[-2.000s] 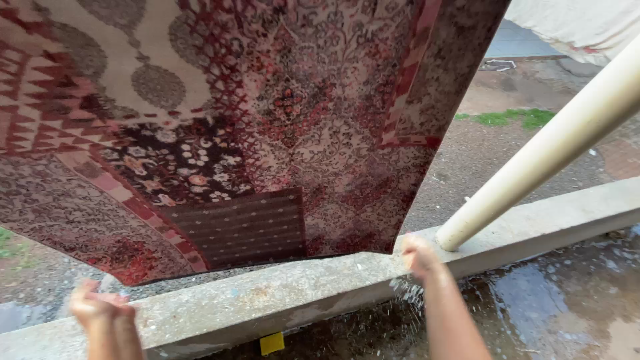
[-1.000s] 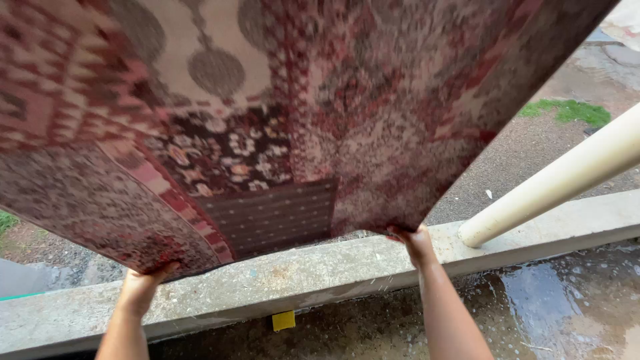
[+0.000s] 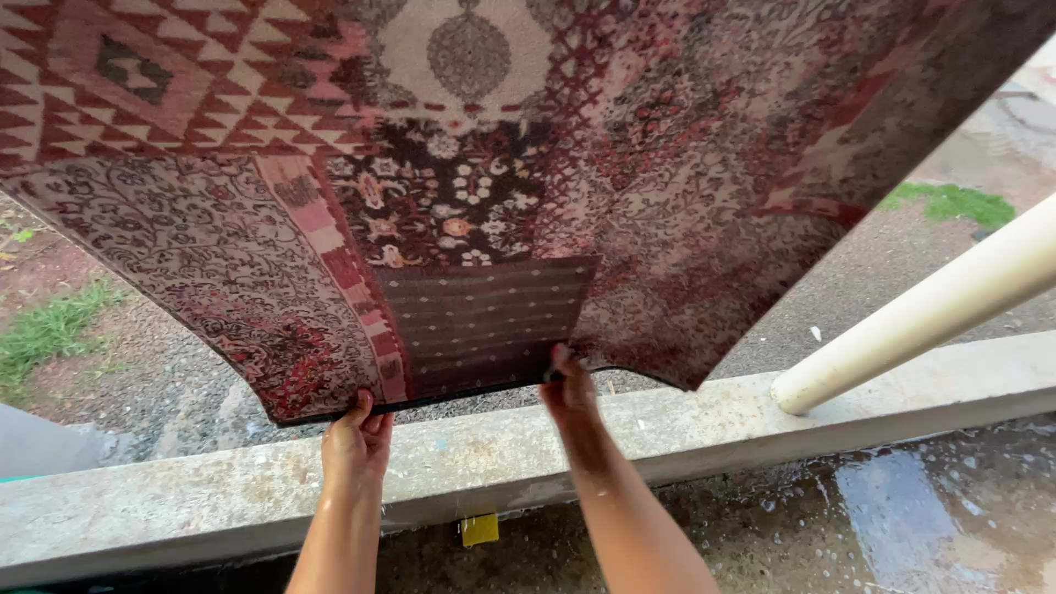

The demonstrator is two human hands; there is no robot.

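A patchwork-patterned rug (image 3: 462, 206) in reds, greys and black hangs in front of me, its lower edge above a low concrete ledge. My left hand (image 3: 356, 433) grips that dark-bound edge left of centre, thumb on the patterned face and fingers beneath. Farther right, my right hand (image 3: 569, 379) holds the same edge near the corner of the dotted dark patch; it is slightly blurred. The rug's two bottom corners hang free outside my hands. Its upper part runs out of view.
The painted concrete ledge (image 3: 478, 454) crosses the view, with a cream pole (image 3: 916, 313) rising from it at the right. A yellow block (image 3: 479, 530) lies against its near side on the wet floor (image 3: 784, 528). Beyond are gravel and grass (image 3: 58, 330).
My hands, off the rug's corners two seconds ago and gripping near them one second ago, have come closer together along the lower edge.
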